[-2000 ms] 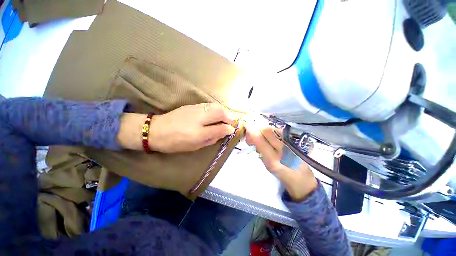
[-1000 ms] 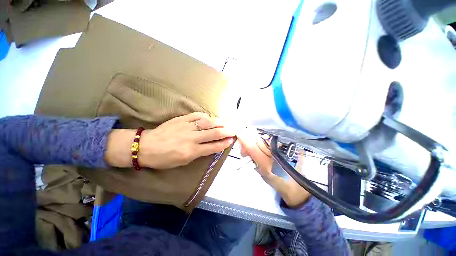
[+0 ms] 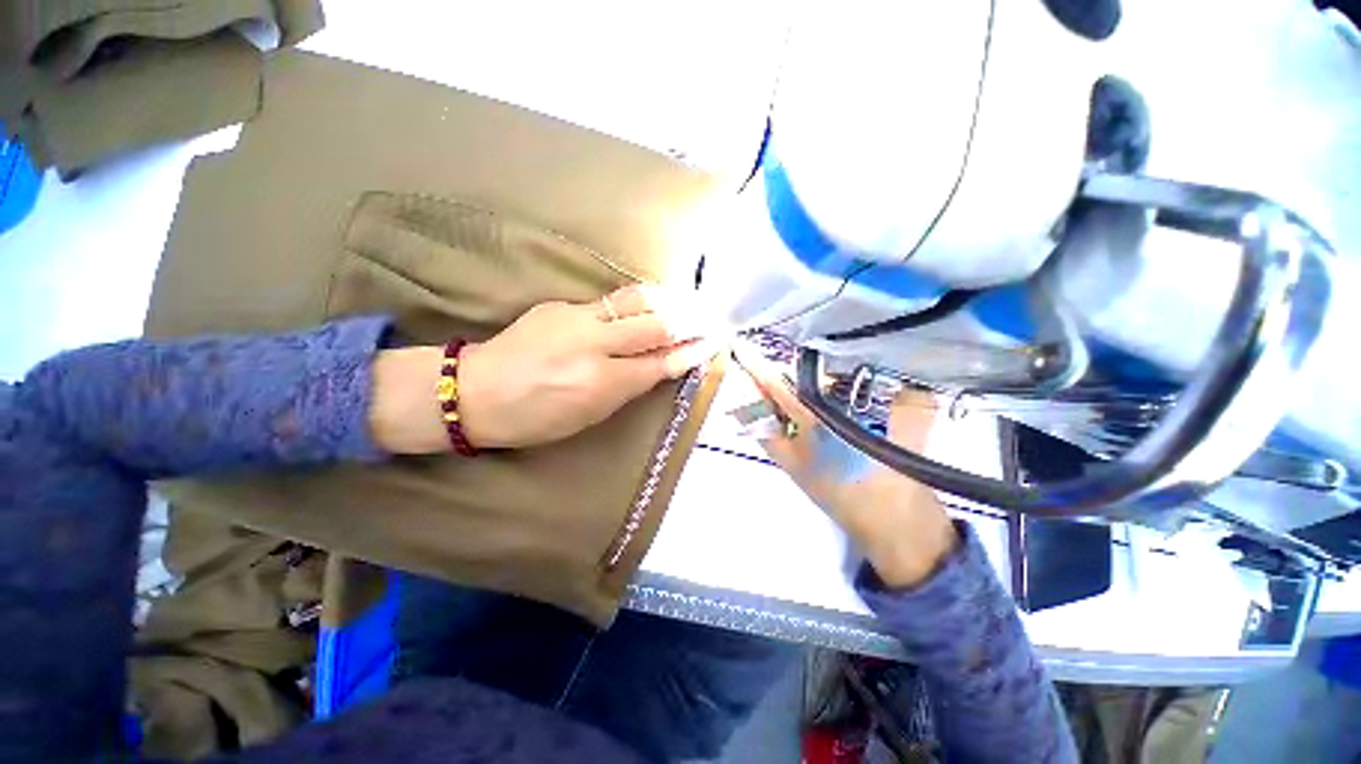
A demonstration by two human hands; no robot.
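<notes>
The khaki-brown garment panel (image 3: 493,500) lies flat on the table up to the machine head. A folded pocket piece (image 3: 433,269) lies on it. A zipper (image 3: 649,485) with shiny teeth runs along the panel's right edge. My left hand (image 3: 560,366) rests on the panel, its fingertips close together on the zipper's upper end beside the glaring needle area. My right hand (image 3: 843,470) is right of the panel edge, fingertips near the needle, with small silvery thread snips (image 3: 754,414) showing from it. Glare hides the needle, presser foot and exact fingertip contact.
The white sewing machine head (image 3: 896,135) with a blue stripe fills the upper right. A dark curved tube (image 3: 955,485) passes over my right hand. Brown cut pieces (image 3: 149,90) lie upper left. A smartphone (image 3: 1063,523) lies right. A blue bin (image 3: 358,642) with brown cloth stands lower left.
The camera view has shifted, so the machine head appears further left. The silvery snips show more clearly at my right hand. Both hands remain by the needle area; the panel's layout looks much the same.
</notes>
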